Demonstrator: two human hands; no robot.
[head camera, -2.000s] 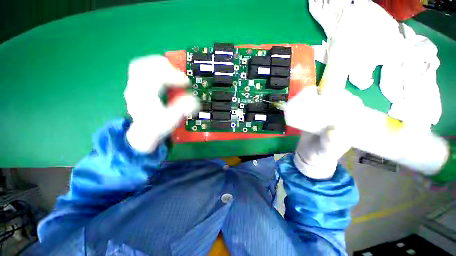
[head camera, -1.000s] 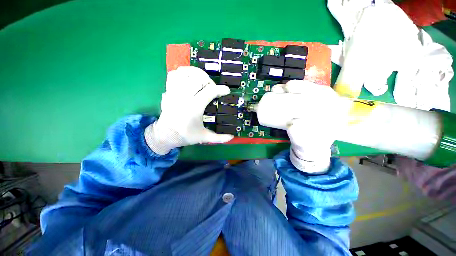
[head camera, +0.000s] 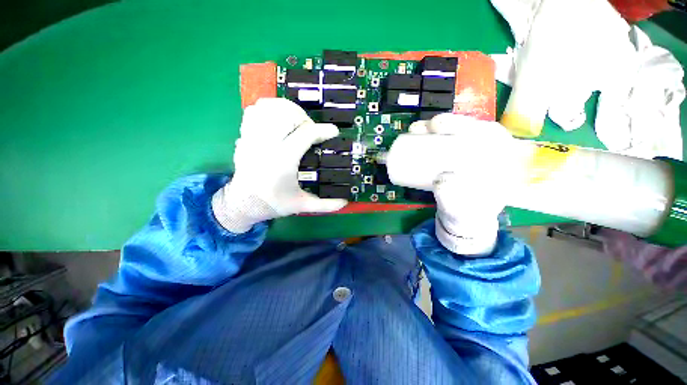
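The green circuit board (head camera: 367, 126) with groups of black blocks (head camera: 340, 95) lies on an orange-red pad (head camera: 258, 84). White lines show on the upper blocks. My left hand (head camera: 273, 164), in a white glove, holds the board's lower left part, thumb and fingers spread around a black block group. My right hand (head camera: 456, 162), gloved, is shut around the glue syringe (head camera: 595, 185), a fat white barrel with a yellow label and green end cap (head camera: 670, 203). Its needle points left at the middle of the lower board; the tip is hard to see. My right hand hides part of the lower right blocks.
The pad lies on a green mat (head camera: 128, 135). White cloths (head camera: 584, 60) are heaped at the upper right, with a pale tube with a yellow end (head camera: 525, 98) beside them. A red object (head camera: 640, 7) is at the top right. A pinkish sleeve (head camera: 649, 259) shows at the right edge.
My left hand has come in from the board's left side onto its lower left part. My right hand has brought the syringe tip left, towards the board's middle. Over the last second both hands barely move.
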